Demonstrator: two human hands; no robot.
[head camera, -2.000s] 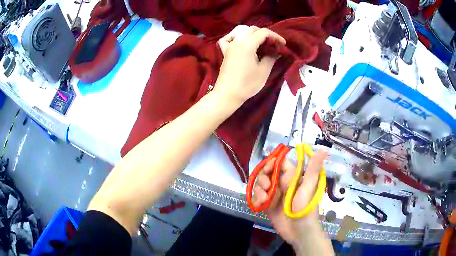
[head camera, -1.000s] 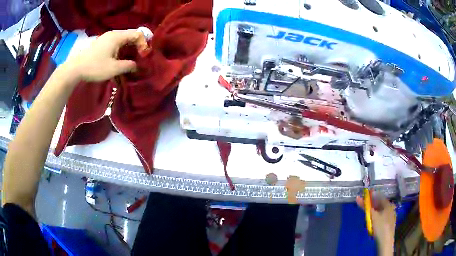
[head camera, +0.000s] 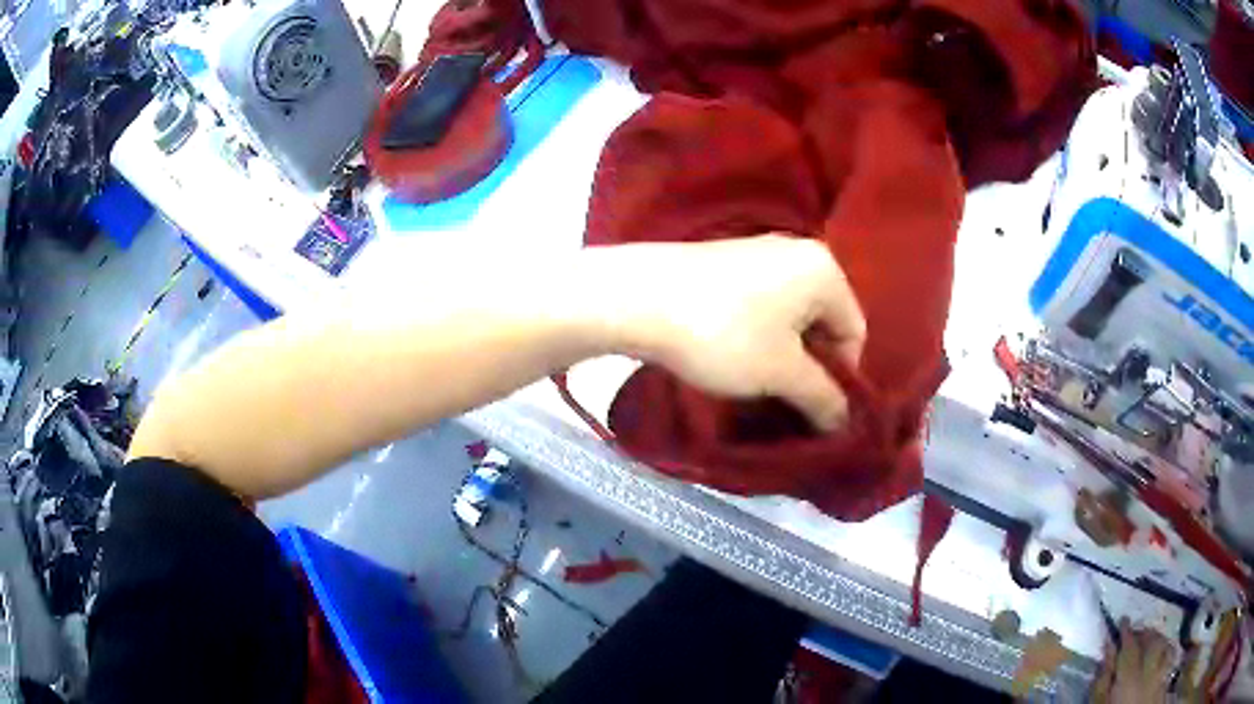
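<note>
The dark red garment (head camera: 894, 193) lies bunched on the white table, its lower part reaching near the front edge. My left hand (head camera: 756, 330) is over it from the left, thumb and fingers pinching its cloth. A narrow red strip (head camera: 932, 543) hangs at the table's front edge, right of the garment. My right hand (head camera: 1139, 667) is small, blurred and cut off at the bottom right, near the table edge. Whether it holds anything cannot be told. The scissors do not show.
The sewing machine (head camera: 1155, 282) with its blue band stands at the right. A phone (head camera: 437, 99) lies on a round red object (head camera: 447, 162) at the upper left. A printed measuring tape (head camera: 715, 534) runs along the front edge. A blue bin (head camera: 344, 605) and cables (head camera: 509, 557) are on the floor.
The view swung right, then back left. The scissors, in my right hand earlier, are out of sight. My left hand now grips the garment lower down, and its zipper edges no longer show.
</note>
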